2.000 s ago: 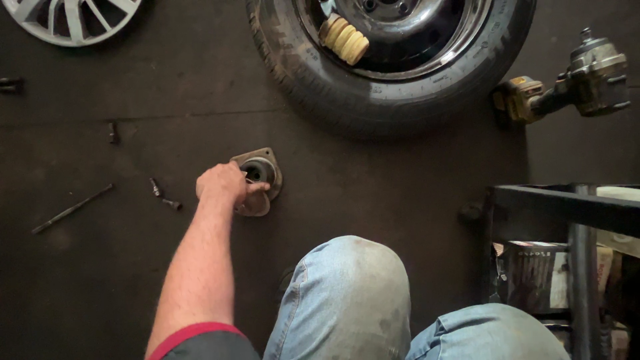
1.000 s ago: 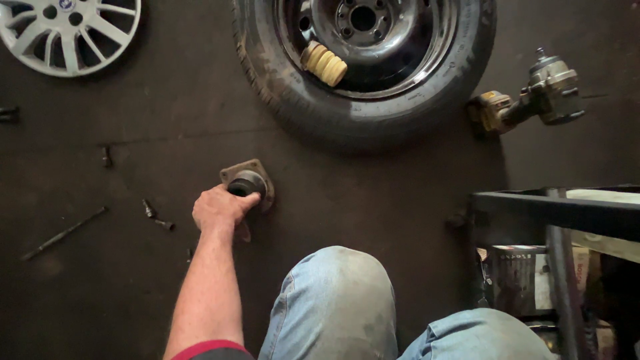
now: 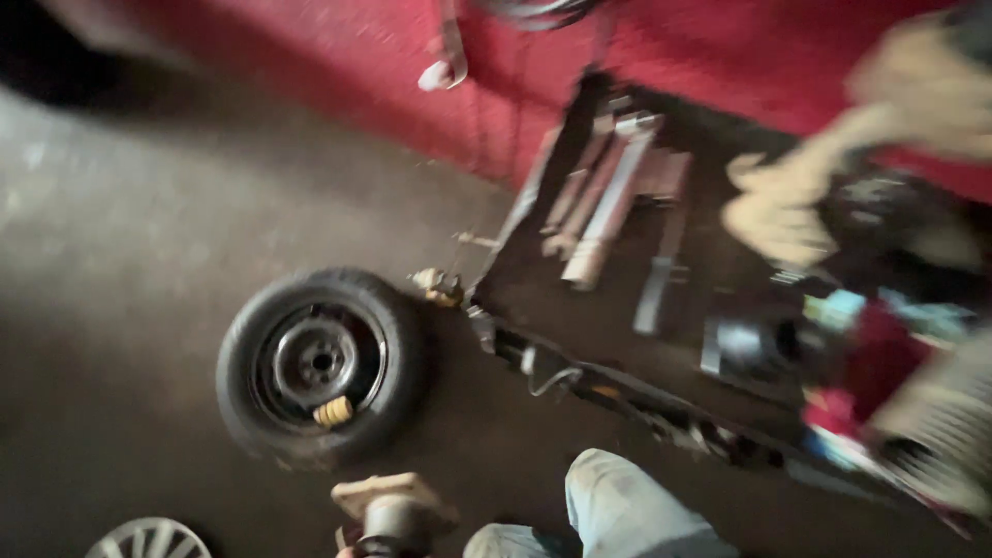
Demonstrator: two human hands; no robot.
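Note:
At the bottom edge, a metal part with a squarish flange (image 3: 387, 492) and a round, dark-ended body stands out in front of my knees. Fingertips of my left hand (image 3: 347, 550) show at its lower left; the rest of that hand is cut off by the frame. My right hand is not in view. A tyre on a black steel wheel (image 3: 322, 368) lies to the upper left of the part, with a yellowish ribbed piece (image 3: 333, 411) resting on its rim.
A dark tool cart (image 3: 589, 329) at the right carries blurred wrenches (image 3: 601, 201) and other items. Over its far side is a tan, hand-like shape (image 3: 783, 205), too blurred to identify. A power tool (image 3: 439, 287) sits beside the tyre; a wheel cover (image 3: 151, 542) is at bottom left.
The view has swung strongly toward the cart and a red wall. The flanged part, earlier at the floor under my left hand, now appears close to my knees at the bottom edge.

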